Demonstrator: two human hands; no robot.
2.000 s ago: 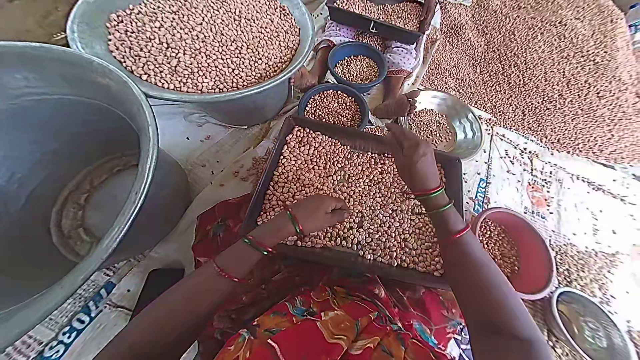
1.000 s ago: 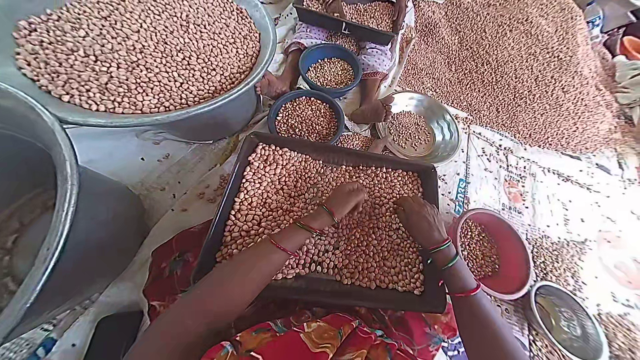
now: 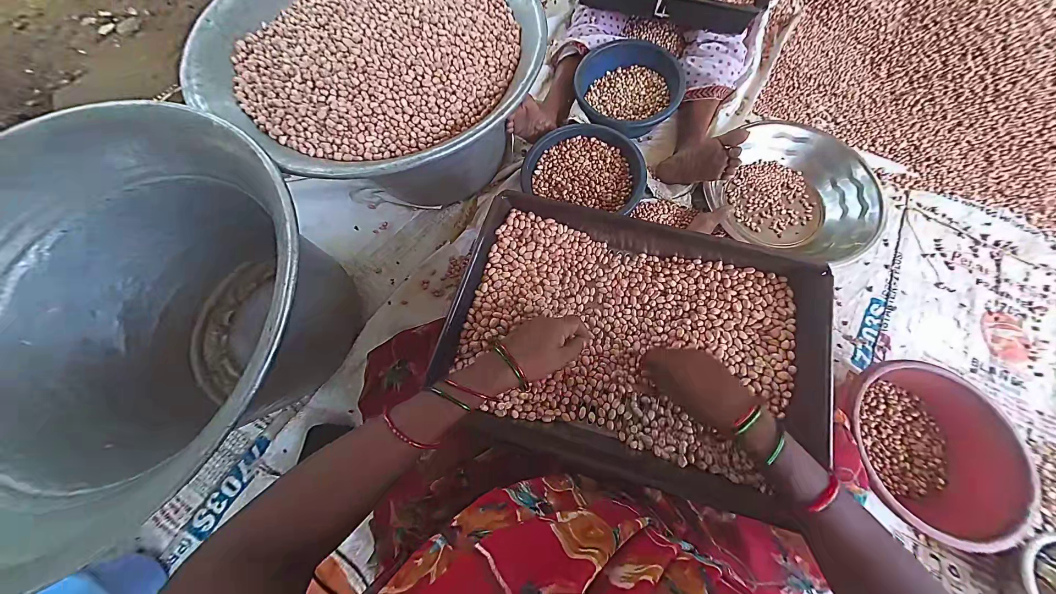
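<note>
A dark rectangular tray (image 3: 813,330) lies across my lap, spread with reddish-brown nuts or beans (image 3: 610,305). My left hand (image 3: 549,345) rests low over the left middle of the layer, its fingers curled; whether anything is inside them is hidden. Right of it, my right hand (image 3: 693,381) is at the layer, palm down, with its fingertips hidden against the nuts or beans. A gap separates the two hands. Just below and between them, some paler pieces (image 3: 652,417) show near the tray's near side. Both wrists wear red and green bangles.
Left stands a large metal tub (image 3: 285,272); behind it, another (image 3: 528,49) holds a heap. Beyond the tray are blue bowls (image 3: 639,165) and a steel plate (image 3: 854,198), close to another person's feet (image 3: 697,161). A red bowl (image 3: 1023,487) sits right; a large pile (image 3: 932,91) covers the sheet.
My right hand, raised at the tray's far side two seconds ago, is now down on the layer near the tray's near side. My left hand stays over the layer. The view has shifted.
</note>
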